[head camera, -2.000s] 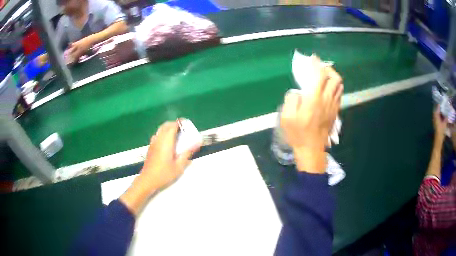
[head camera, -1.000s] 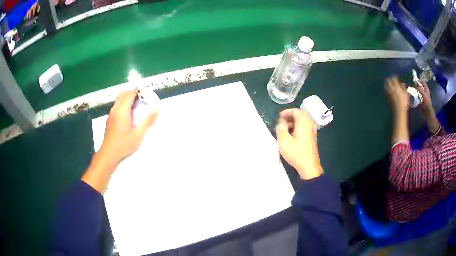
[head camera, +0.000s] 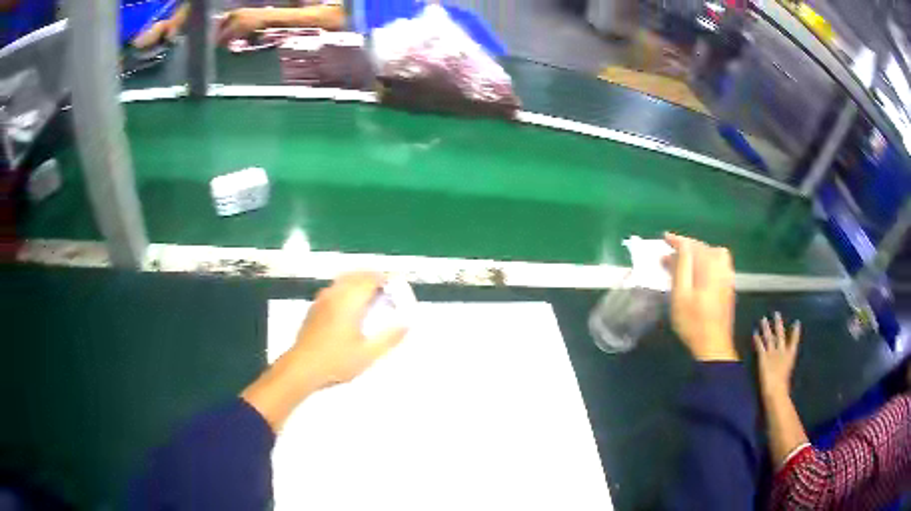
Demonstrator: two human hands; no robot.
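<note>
My left hand point(head camera: 345, 334) holds a white power adapter point(head camera: 390, 307) over the top edge of the white sheet point(head camera: 440, 409). My right hand point(head camera: 702, 294) is to the right, at the top of the clear bottle point(head camera: 624, 317). A blurred white piece point(head camera: 649, 261) shows at its fingertips, over the bottle's upper end. I cannot tell whether it is the cap or a cloth, or whether the fingers grip it.
A white adapter point(head camera: 240, 191) lies on the green conveyor point(head camera: 440, 190), beyond the rusty edge rail point(head camera: 400, 267). A grey post point(head camera: 105, 140) stands at left. A bagged pinkish heap point(head camera: 445, 65) is across the belt. Another person's hand point(head camera: 776, 349) is at right.
The view has tilted up towards the conveyor. My right hand has moved from beside the adapter on the bench to the bottle top. That adapter no longer shows. My left hand still holds its adapter.
</note>
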